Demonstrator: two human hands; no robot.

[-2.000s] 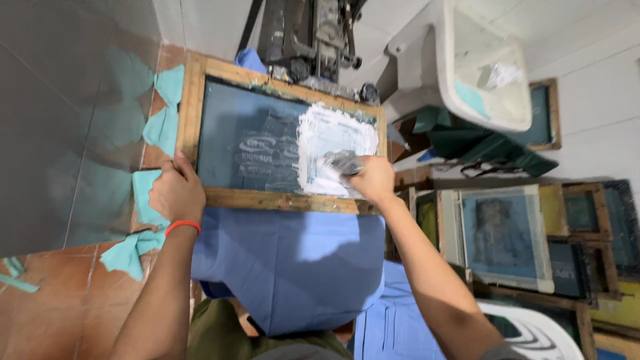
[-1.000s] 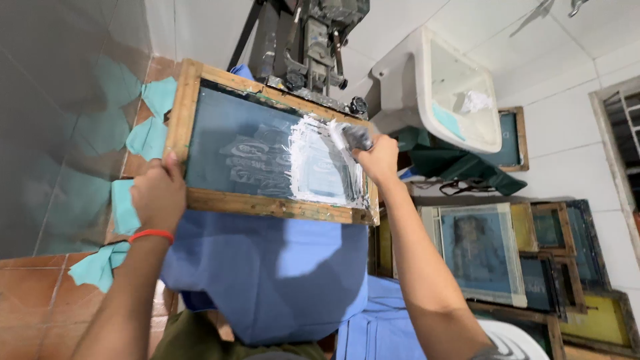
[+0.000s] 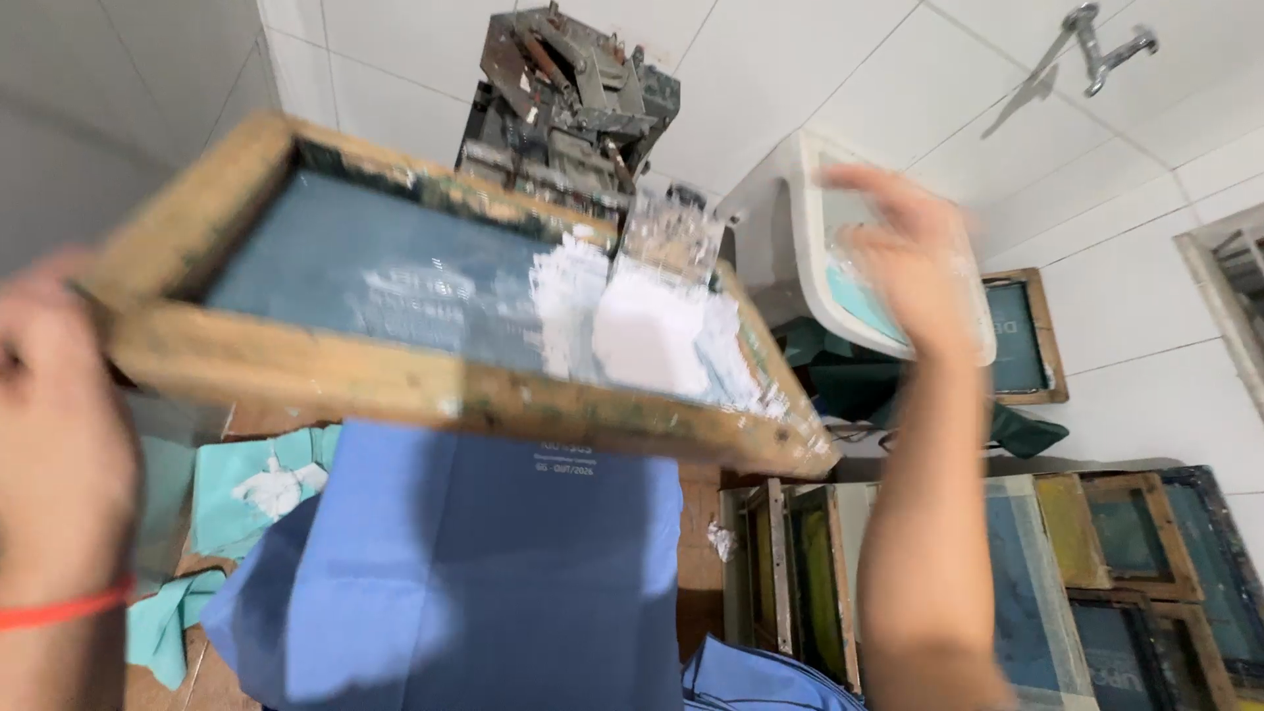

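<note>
My left hand (image 3: 54,365) grips the left end of a wooden-framed silkscreen (image 3: 326,365), which is tilted up off the blue fabric (image 3: 494,583) beneath it. White ink (image 3: 652,326) is smeared thickly over the right part of the blue mesh. A clear, ink-stained plastic scraper or card (image 3: 673,235) rests at the screen's far edge, by the ink. My right hand (image 3: 889,247) is blurred in the air over the white basin, fingers spread, holding nothing. A printed mark shows on the fabric under the screen's near rail.
Behind the screen stands a dark metal press clamp (image 3: 583,109). At right is a white basin (image 3: 810,227) with a wall tap (image 3: 1096,49) above. More framed screens (image 3: 1136,533) lean at lower right. Turquoise cloths (image 3: 262,484) lie at left, and folded blue fabric (image 3: 760,681) sits below.
My right hand has let go of the scraper and moved right, off the screen. The screen, flat on the blue fabric before, is now raised and tilted by my left hand.
</note>
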